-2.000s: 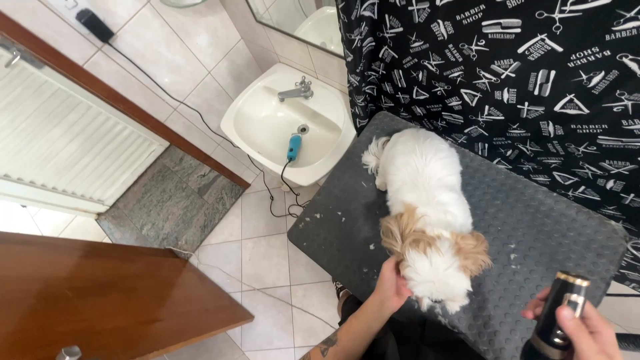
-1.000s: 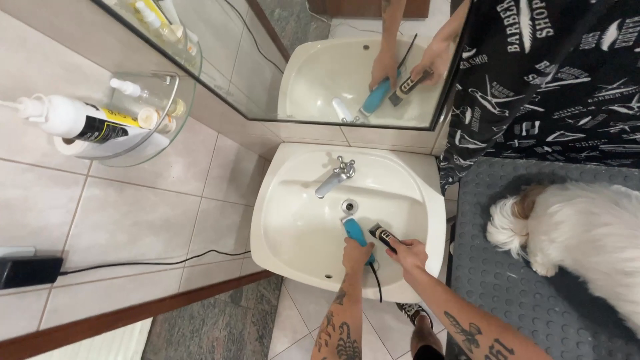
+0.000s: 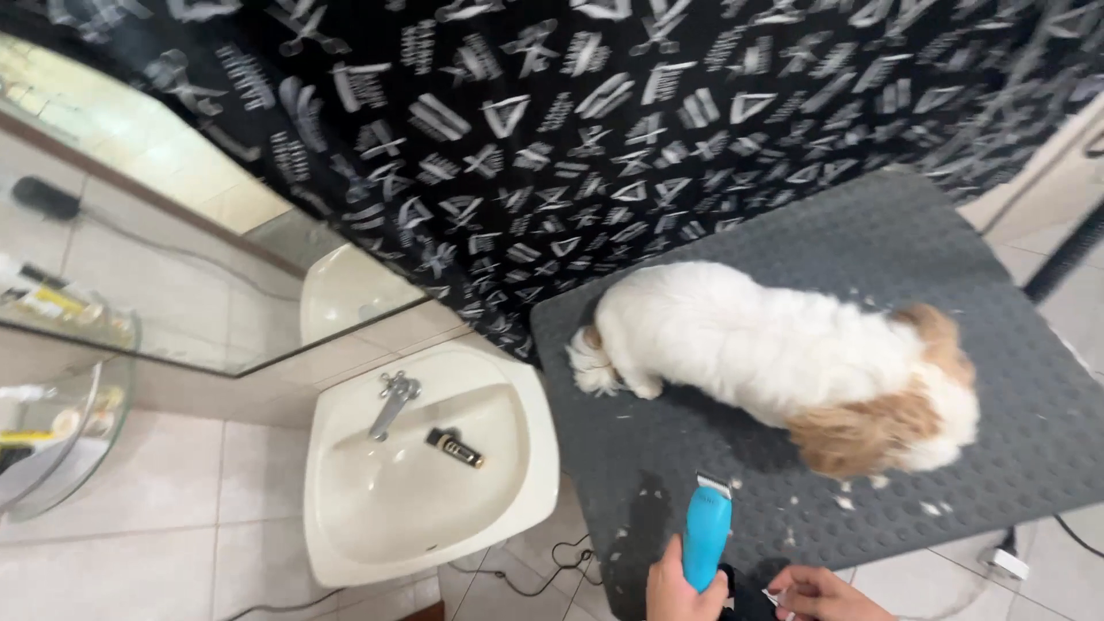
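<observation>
My left hand [image 3: 681,586], at the bottom, is closed around a blue hair clipper [image 3: 707,530] whose metal blade points up over the grooming table's near edge. To its right, my right hand [image 3: 815,595] pinches a small white item [image 3: 780,601], too small to identify. A white dog with tan ears [image 3: 750,345] stands on the grey, studded rubber top of the grooming table [image 3: 1018,328], its head to the right. Cut hair lies about it. A black and gold cordless clipper [image 3: 455,448] rests in the white washbasin [image 3: 397,500] at the left.
A chrome tap [image 3: 394,405] rises at the basin's back. Above it is a mirror [image 3: 216,224], beside a black curtain with barber-tool prints [image 3: 604,129]. A glass shelf [image 3: 112,431] holds bottles at left. Dark cables [image 3: 539,586] lie on the tiled floor; a white plug connector [image 3: 1007,562] is at lower right.
The blue clipper has left the basin and is in my left hand. The black and gold clipper, in my right hand before, now lies in the basin. The view has swung toward the table.
</observation>
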